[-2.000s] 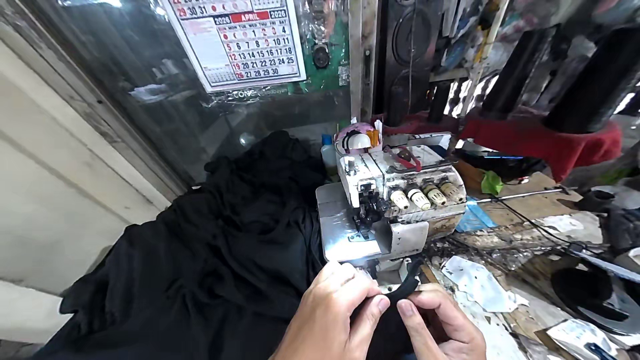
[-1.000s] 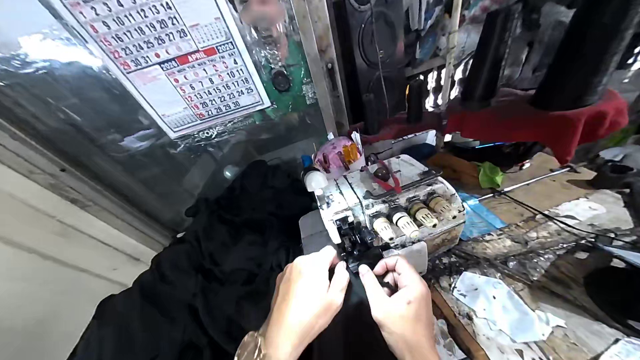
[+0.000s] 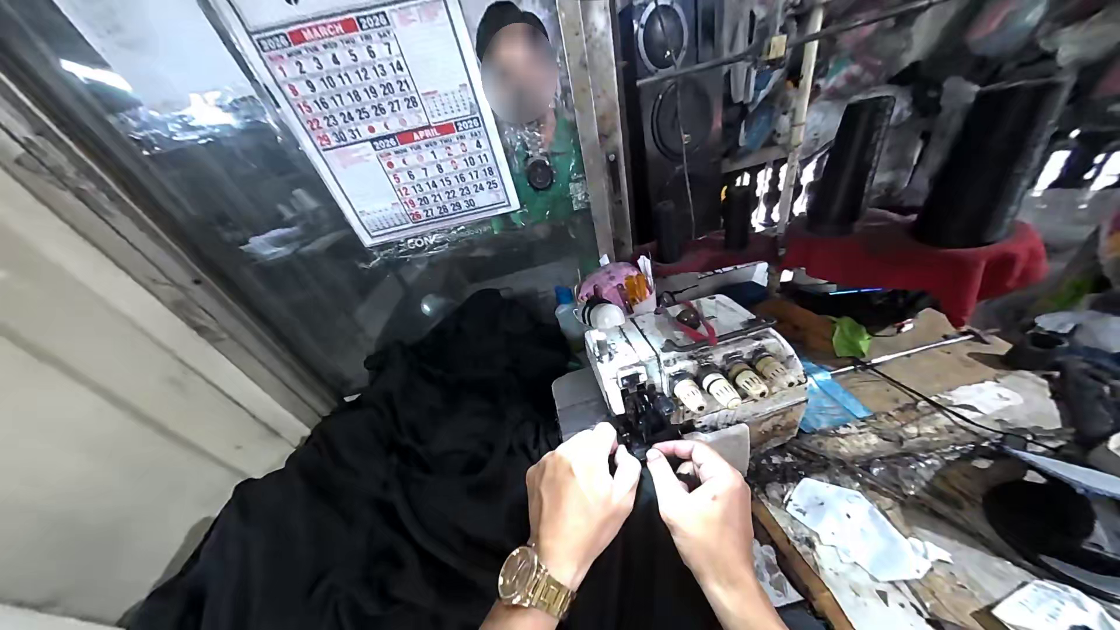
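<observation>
Both hands are at the front of a white overlock sewing machine [image 3: 691,350], close below its needle and presser-foot area. My left hand [image 3: 582,494], with a gold-coloured watch on the wrist, pinches black fabric [image 3: 411,490] at its edge. My right hand [image 3: 704,499] pinches the same cloth just to the right, thumb and forefinger together. The fingertips are a short way apart, and the bit of cloth between them is dark and hard to make out. The rest of the black fabric lies in a large heap left of the machine and hangs below the hands.
Several tension dials [image 3: 719,385] line the machine's front. Paper scraps [image 3: 862,529] and a blue plastic piece [image 3: 831,398] lie on the worn table at right. Behind stand large black thread cones [image 3: 993,166] on red cloth [image 3: 954,262]. A glass pane with a calendar [image 3: 385,114] rises at left.
Both hands have moved from in front of the machine up to its needle area with the black cloth. The view has shifted and tilted.
</observation>
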